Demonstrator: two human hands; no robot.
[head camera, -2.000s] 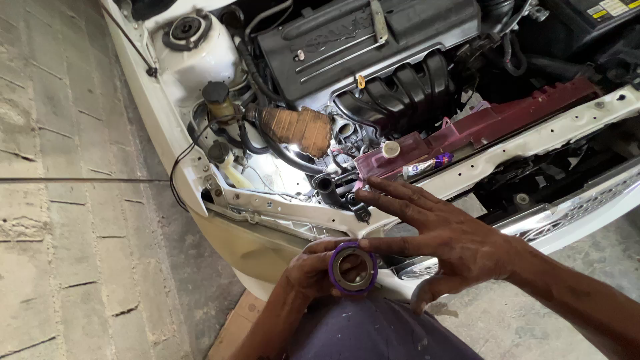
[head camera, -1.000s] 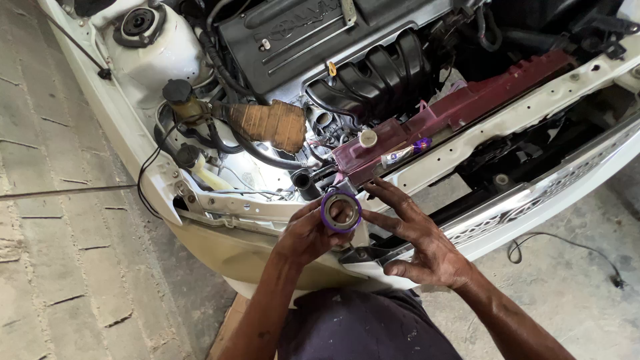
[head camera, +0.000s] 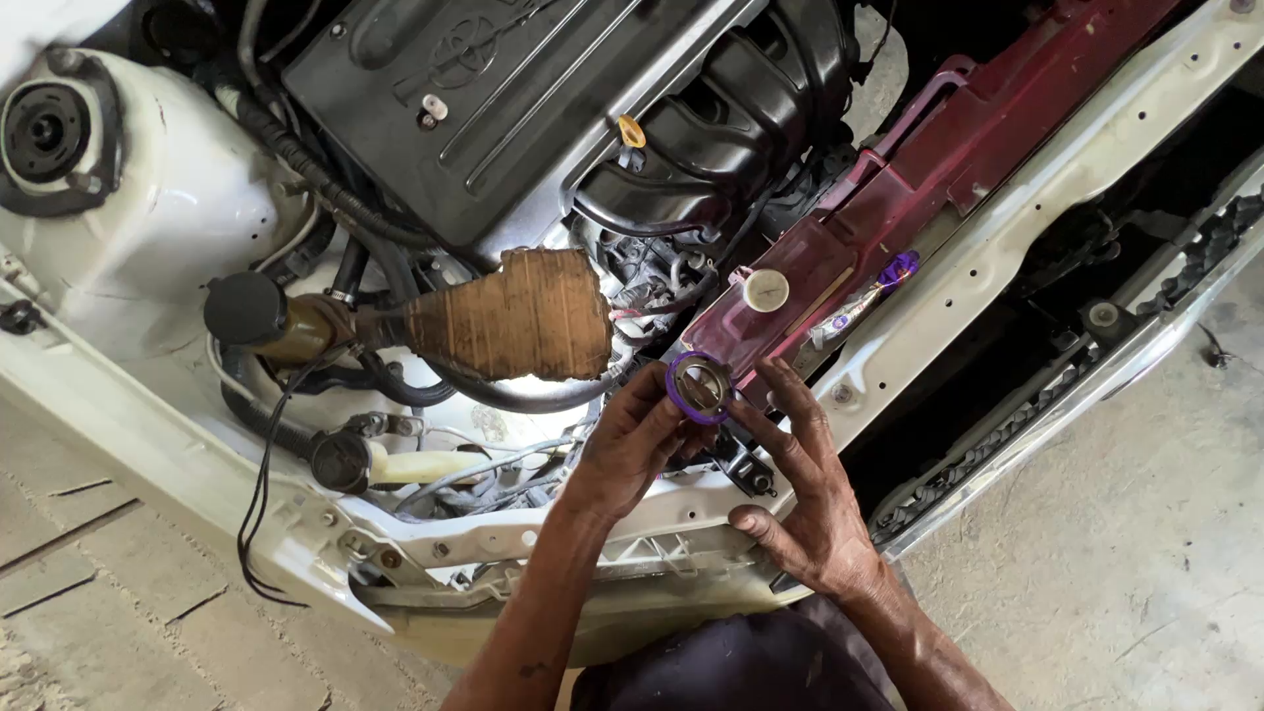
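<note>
My left hand (head camera: 632, 434) grips a round metal part, perhaps a thermostat, whose rim carries a purple ring (head camera: 673, 383). It is held over the front edge of the engine bay, by the near end of the maroon plastic radiator cover (head camera: 820, 252). My right hand (head camera: 815, 484) has its fingers spread, with a fingertip at or close to the ring's right side; whether it touches is unclear. Just beyond the hands, a crumpled purple and silver tube (head camera: 864, 296) lies on the cover beside a round pale cap (head camera: 766, 289).
A piece of brown cardboard (head camera: 533, 316) lies over hoses left of the hands. Beyond it are the black engine cover (head camera: 464, 89) and intake manifold (head camera: 711, 128). A reservoir with a black cap (head camera: 245, 308) and thin black cables (head camera: 259, 494) are at the left.
Both hands with the ringed part have moved forward over the engine bay's front edge. The right hand's fingers remain spread. The view has shifted and come closer.
</note>
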